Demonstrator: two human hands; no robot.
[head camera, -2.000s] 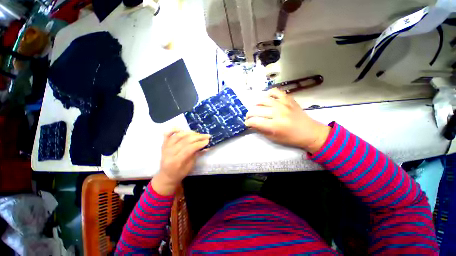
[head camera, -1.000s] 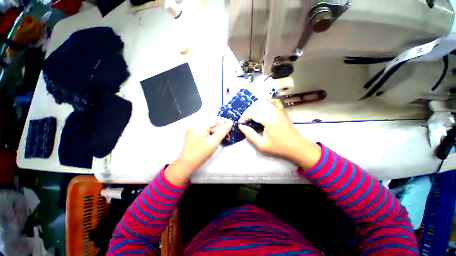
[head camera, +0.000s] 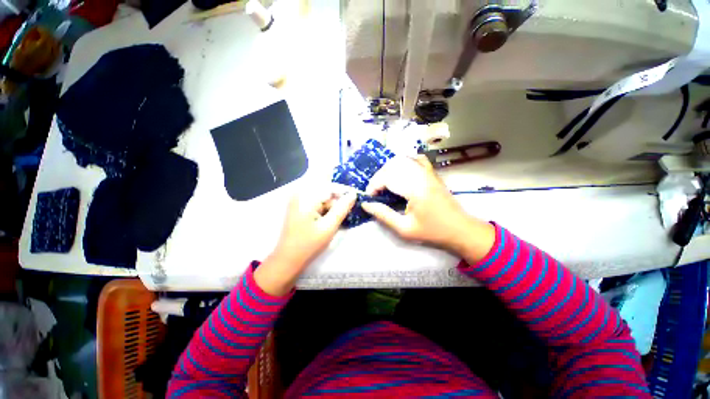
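The navy flecked pocket piece is below the presser foot area of the cream sewing machine. Its near part is bunched or folded between my hands. My left hand pinches its near left side with thumb and fingers. My right hand grips its right side, with fingers over the cloth. The fingers hide part of the piece. The dark grey pocket template lies flat on the table, left of the piece and apart from it.
Large dark cut pieces lie at the left, with a small flecked square at the table's left edge. A red-handled tool lies on the machine bed. A measuring tape hangs at the right. An orange basket stands lower left.
The pocket piece went from lying flat under both hands to being folded between my fingers. My left hand moved right, towards my right hand. In the last second the hands barely changed.
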